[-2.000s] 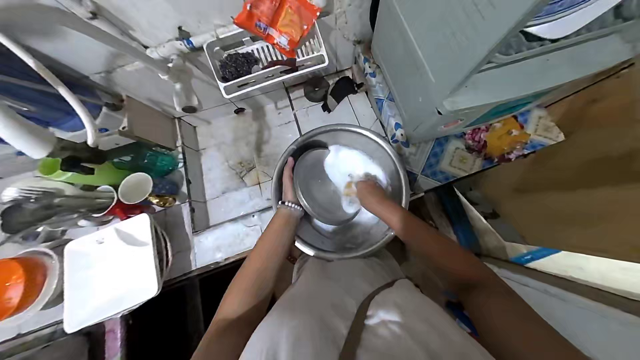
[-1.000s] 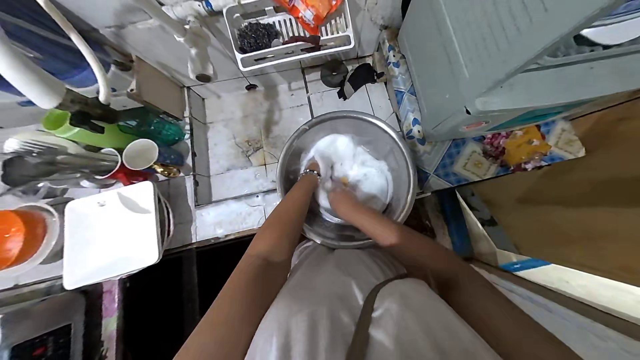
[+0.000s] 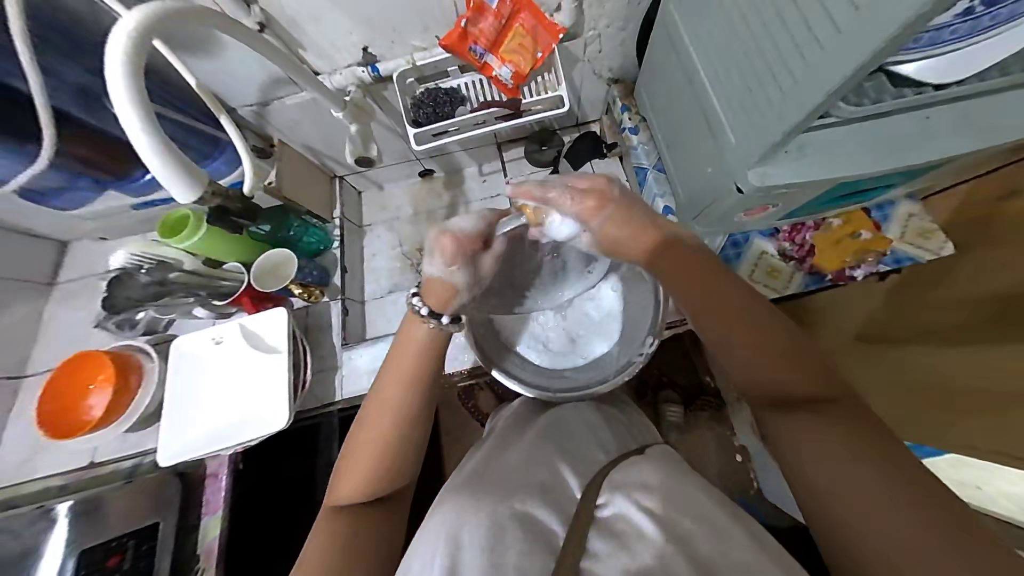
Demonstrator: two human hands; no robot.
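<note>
A metal basin with white suds in it rests at the counter's edge against my lap. Over the basin, a round metal lid or shallow dish is tilted up, wet with foam. My left hand, soapy and with a beaded bracelet at the wrist, grips its left rim. Foam also covers my right hand, which holds a yellowish sponge against the top rim of the metal piece. The fingers partly hide the sponge.
A white faucet arches at upper left. A white plastic basket with a dark scrubber and orange packets hangs on the wall. At left stand cups, utensils, a white tray and an orange bowl. A gray dish cabinet stands at right.
Both hands, deep in the basin's suds a second ago, have come up toward its far rim. The metal piece is now raised and tilted between them.
</note>
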